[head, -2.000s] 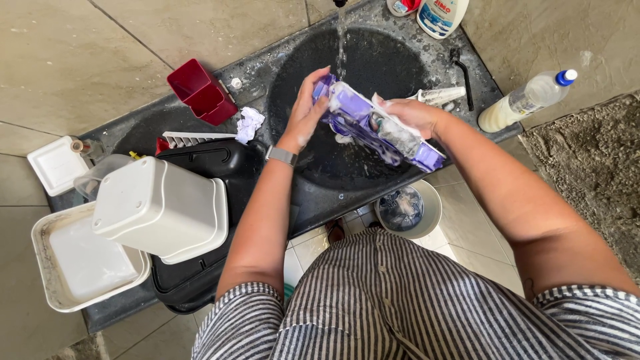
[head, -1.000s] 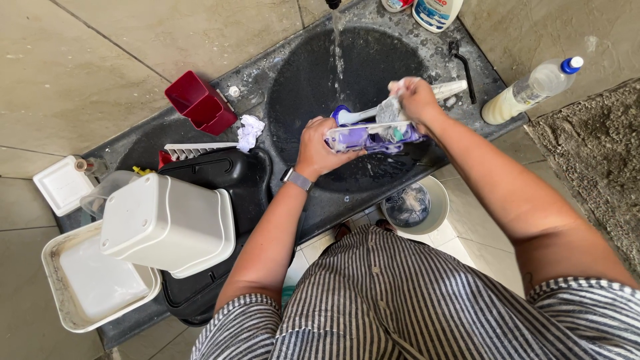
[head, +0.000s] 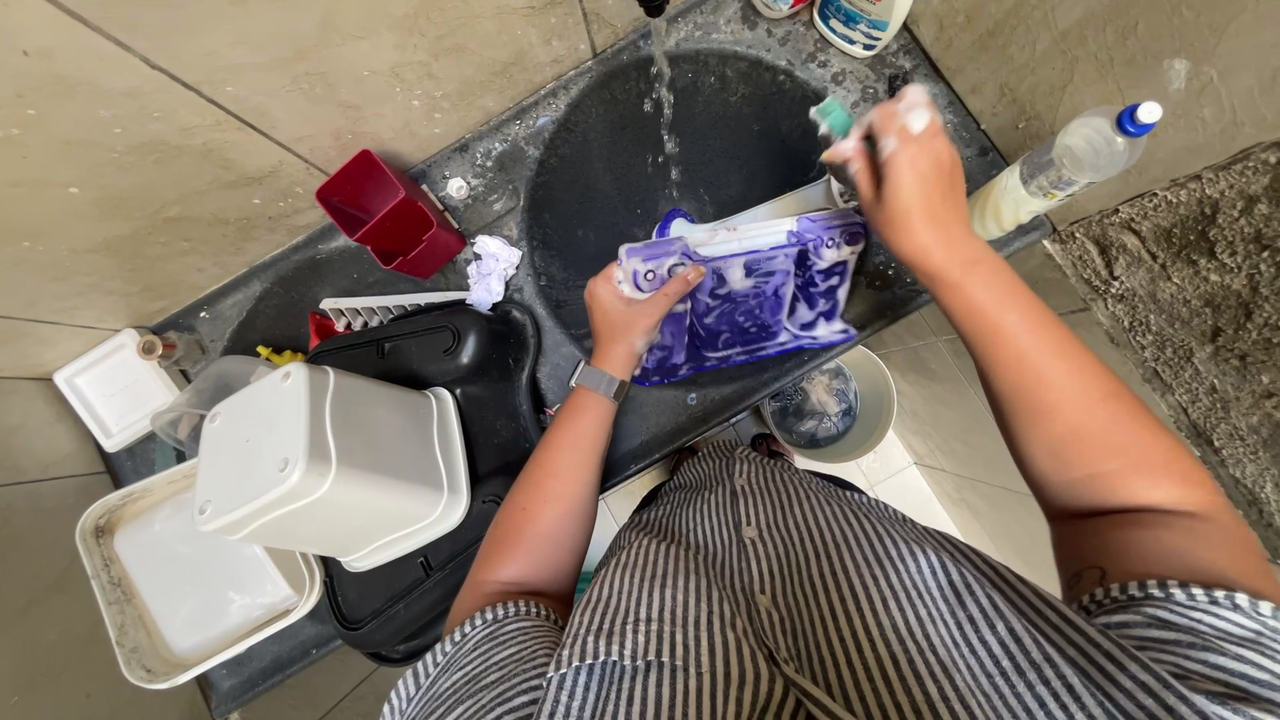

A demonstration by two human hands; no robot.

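A soapy purple plastic item (head: 745, 300), partly translucent, with a white bar along its upper edge, tilts over the near side of the dark round sink basin (head: 600, 130). My left hand (head: 640, 310) grips its left end, thumb on top. My right hand (head: 905, 165), foamy and slightly blurred, is raised above its right end and closed on something with a green, foam-covered end (head: 832, 117), perhaps a brush. Behind the purple item lies a pale flat piece (head: 785, 208). Water (head: 662, 100) runs from the tap (head: 652, 6) into the basin.
On the counter at left are a dark red container (head: 385, 215), crumpled paper (head: 493, 270), black plastic trays (head: 420, 350), an upturned white bin (head: 330, 460) and a white tub (head: 105, 600). At right stands a plastic bottle (head: 1070, 165). A bucket (head: 875, 410) sits on the floor below.
The purple item has turned so its broad face shows. My right hand has lifted off it, up and to the right, and the green end is now clear of it.
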